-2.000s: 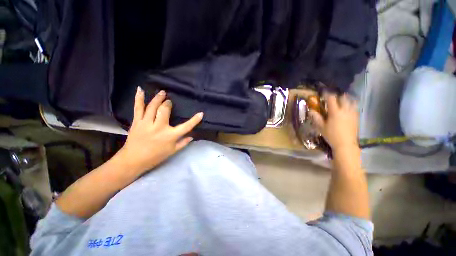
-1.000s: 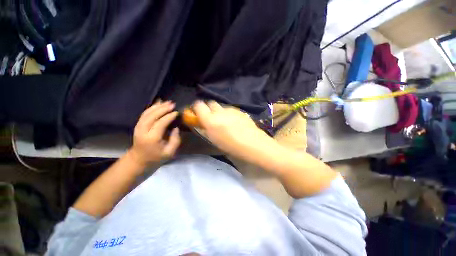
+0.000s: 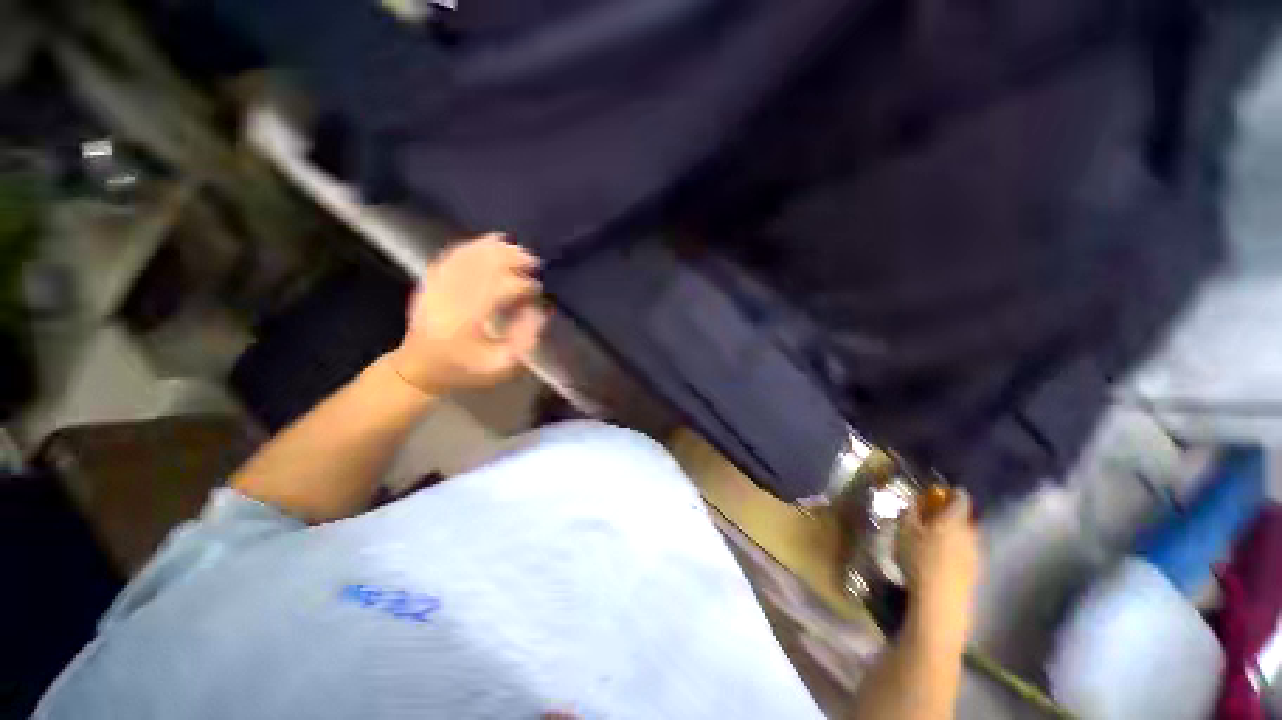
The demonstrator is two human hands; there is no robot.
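Note:
The dark garment lies over the work surface, with a narrow flat tube of dark cloth along the front edge. My left hand is at the left end of this tube, its fingers curled at the cloth's edge; blur hides whether it grips. My right hand is on the orange-brown handle of the iron, at the tube's right end. The iron's shiny metal body is blurred and partly hidden by the hand. It sits on the tan iron rest.
The pale table edge runs diagonally from upper left to lower right. A yellow cord runs right from the iron. A white rounded container, a blue object and dark red cloth are at the right.
The view has tilted. My right hand has moved the iron from beside my left hand back to the tan rest on the right. The dark tube now shows between my hands.

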